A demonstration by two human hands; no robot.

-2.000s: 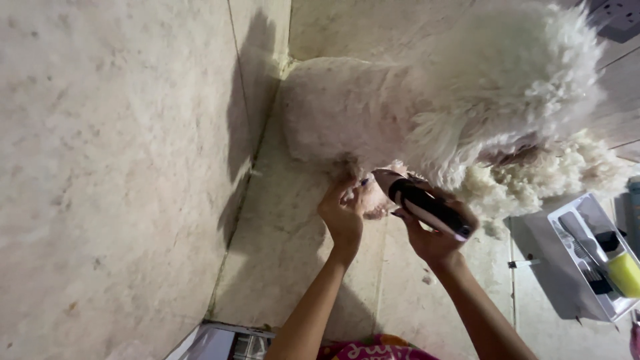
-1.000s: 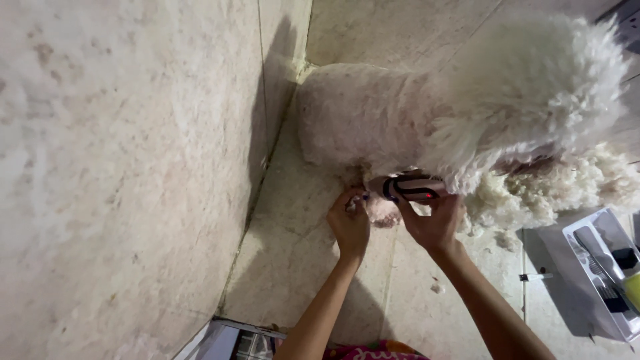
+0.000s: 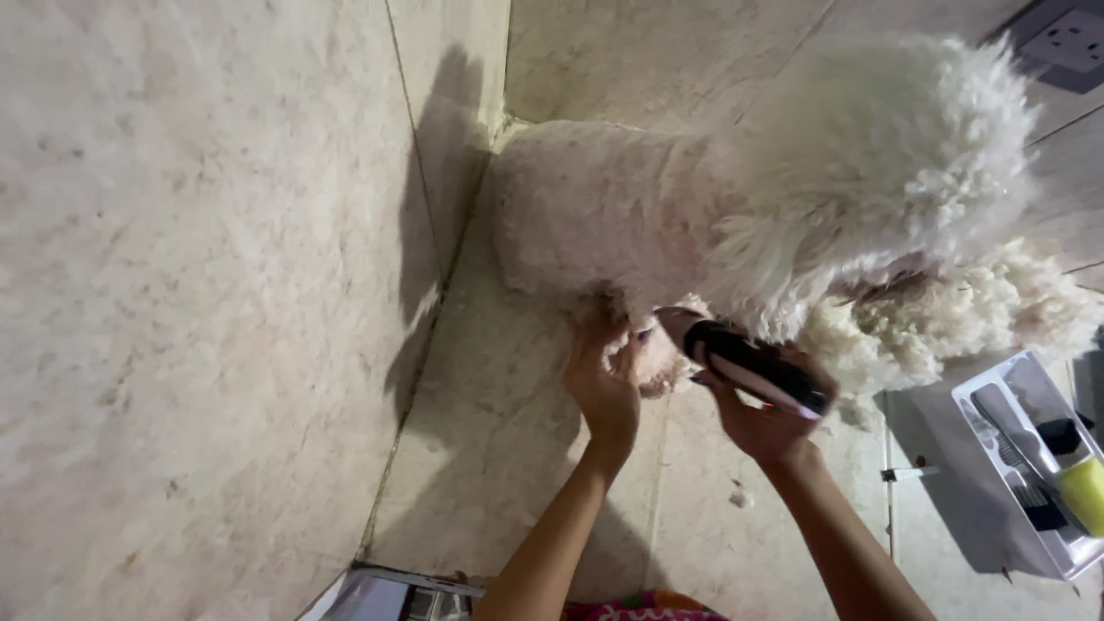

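Observation:
A white dog (image 3: 604,207) with a closely clipped body and long, fluffy head fur stands or sits on the tiled floor near the wall corner. My left hand (image 3: 604,371) grips one of its lower legs or paws, whose exact part is partly hidden by my fingers. In my right hand (image 3: 768,405) is a black and pinkish electric hair clipper (image 3: 750,362), its head end at the fur beside my left fingers. A small red light shows near my right fingers.
Cut white fur (image 3: 914,328) lies heaped beside the dog. At right, a white plastic box (image 3: 983,423) holds a comb, clipper guards and a yellow item. A socket plate (image 3: 1065,43) is at the upper right. Tiled wall (image 3: 216,259) fills the left.
The clipper, held nearly level one second ago, now slopes down toward my right wrist, with more of its body showing. My left hand stays at the dog's leg.

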